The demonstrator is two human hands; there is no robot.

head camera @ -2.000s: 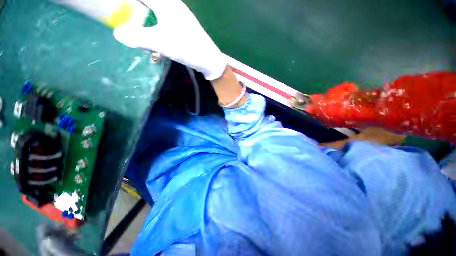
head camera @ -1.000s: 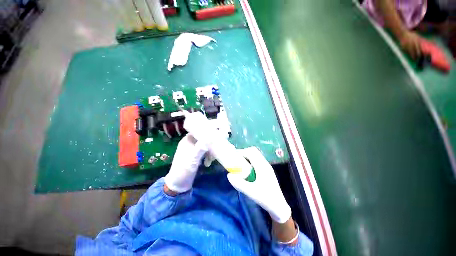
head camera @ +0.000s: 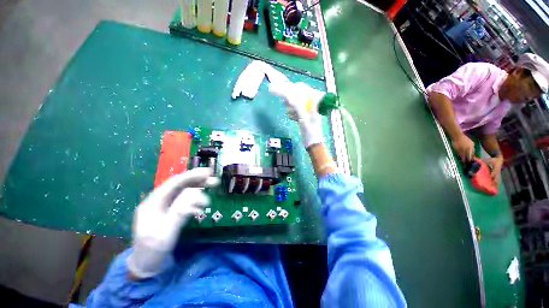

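The green circuit board (head camera: pixel 259 212) lies flat on the green bench mat in front of me, its red-orange block (head camera: pixel 173 155) on the left side. A black part with dark red windings (head camera: pixel 248 180) sits near its middle. My gloved left hand (head camera: pixel 171 219) is over the board's lower left corner, fingers apart and slightly blurred, holding nothing visible. My gloved right hand (head camera: pixel 304 111) is beyond the board's upper right corner, closed around the glue dispensing syringe (head camera: pixel 328 103), whose green end cap and clear hose point right. The syringe tip lies near the white cloth (head camera: pixel 250 81).
White glue cartridges (head camera: pixel 221 18) stand on a raised ledge at the back. Another circuit board (head camera: pixel 294 30) lies beside them. The green conveyor belt (head camera: pixel 403 174) runs along the right. Beyond it, a person in pink holds a red-orange block (head camera: pixel 481 177).
My right hand has moved with the syringe from over the board to beside the cloth. My left hand has come away from the syringe to the board's left. The view has shifted.
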